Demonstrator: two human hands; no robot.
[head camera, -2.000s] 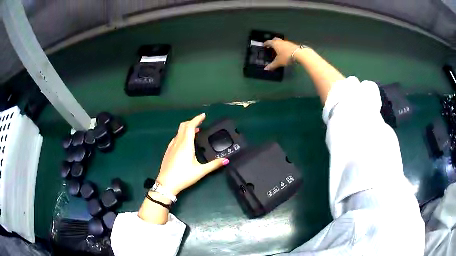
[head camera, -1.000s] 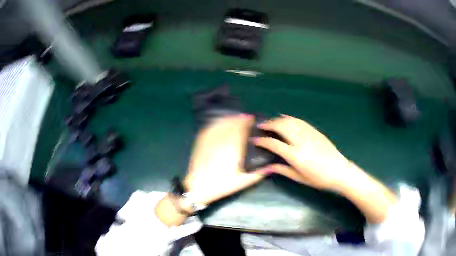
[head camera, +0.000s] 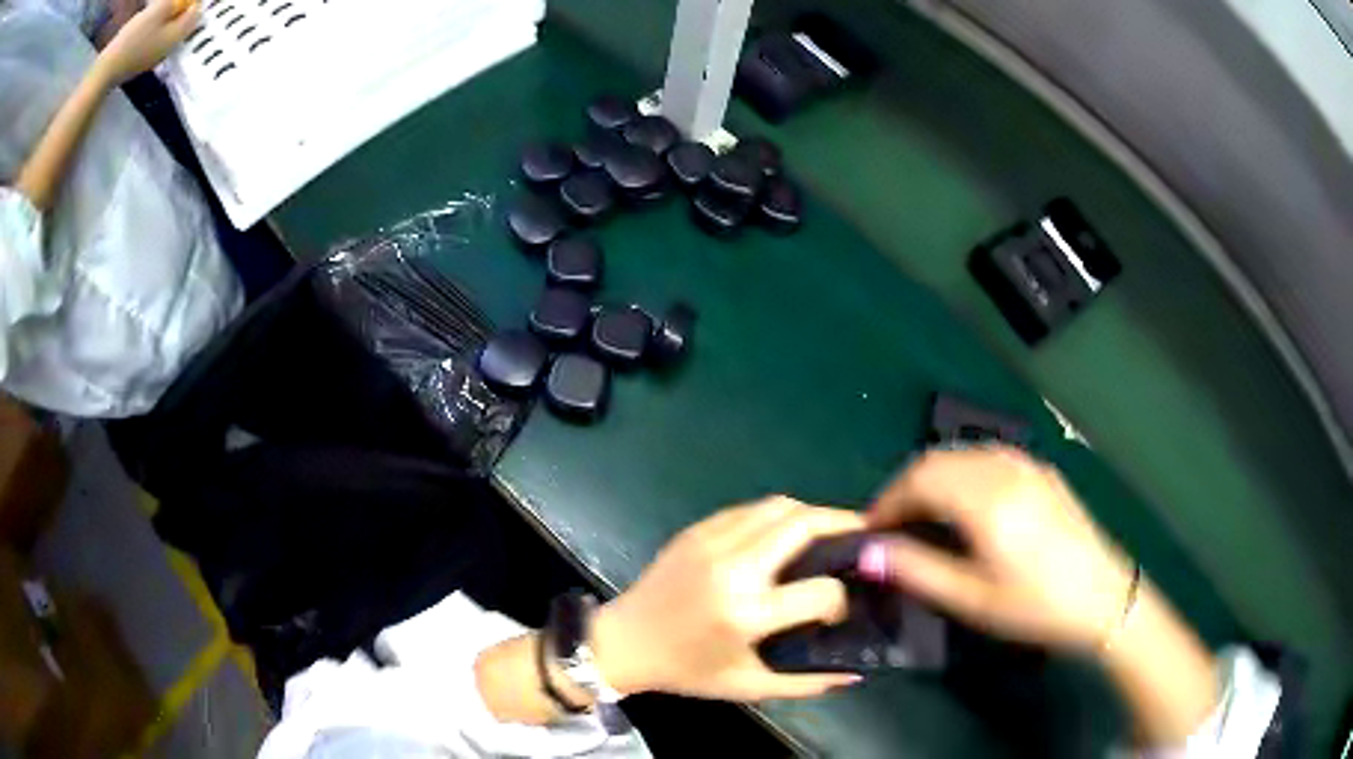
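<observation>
My left hand (head camera: 742, 601) holds a black insert tray (head camera: 876, 630) low over the bench's front edge. My right hand (head camera: 1024, 556) is on the same tray from above and the right, with its fingers pressed at the upper part. A dark piece shows between the two hands; whether it is a device cannot be told. Another black insert (head camera: 975, 421) lies on the bench just behind my right hand, partly covered. Black rounded-square devices (head camera: 560, 315) lie loose in a cluster left of my hands.
A clear plastic bag (head camera: 430, 319) hangs at the bench's left edge. White perforated trays (head camera: 349, 74) and another person's arm (head camera: 74, 126) are at upper left. A metal post (head camera: 705, 67) stands behind the devices. Black boxes with white labels lie on the green belt, one at right (head camera: 1045, 270).
The view has swung left, so the devices and bag show nearer the middle. Both hands have come together on one tray; earlier my right hand was at a box on the belt.
</observation>
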